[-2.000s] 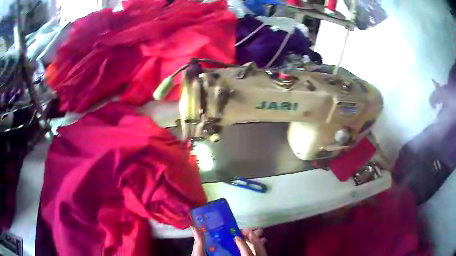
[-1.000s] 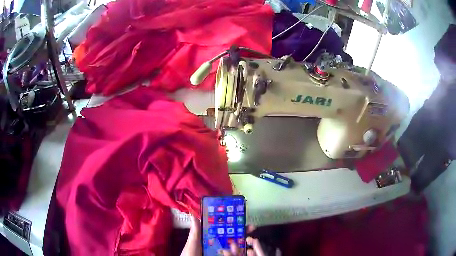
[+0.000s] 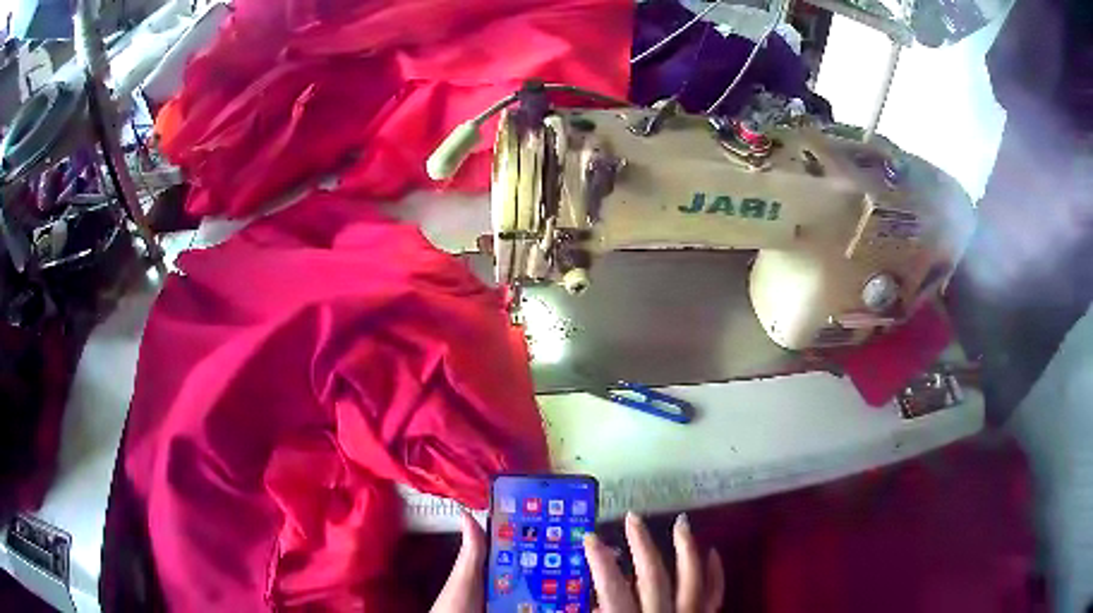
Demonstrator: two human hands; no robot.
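Observation:
A smartphone (image 3: pixel 542 545) with a lit screen of app icons is upright at the table's front edge. My left hand (image 3: pixel 462 575) holds it along its left side, mostly cut off by the bottom edge. My right hand (image 3: pixel 653 575) is at the phone's right side, fingers apart, one fingertip over the screen; whether it also supports the phone is hidden. The red fabric piece (image 3: pixel 288 347) lies left of the needle area (image 3: pixel 518 305) of the cream sewing machine (image 3: pixel 671 198), its edge by the needle, and hangs over the front edge.
Blue thread snips (image 3: pixel 651 402) lie right of the needle. A red cloth scrap (image 3: pixel 893 357) is at the machine's right foot. A heap of red pieces (image 3: pixel 396 90) and purple fabric (image 3: pixel 719 60) lie behind. A pale knob (image 3: pixel 453 152) sits on a curved arm.
The phone screen went from a blurred view to clear icons. My right hand's fingers have spread and shifted right and up. The camera view has shifted.

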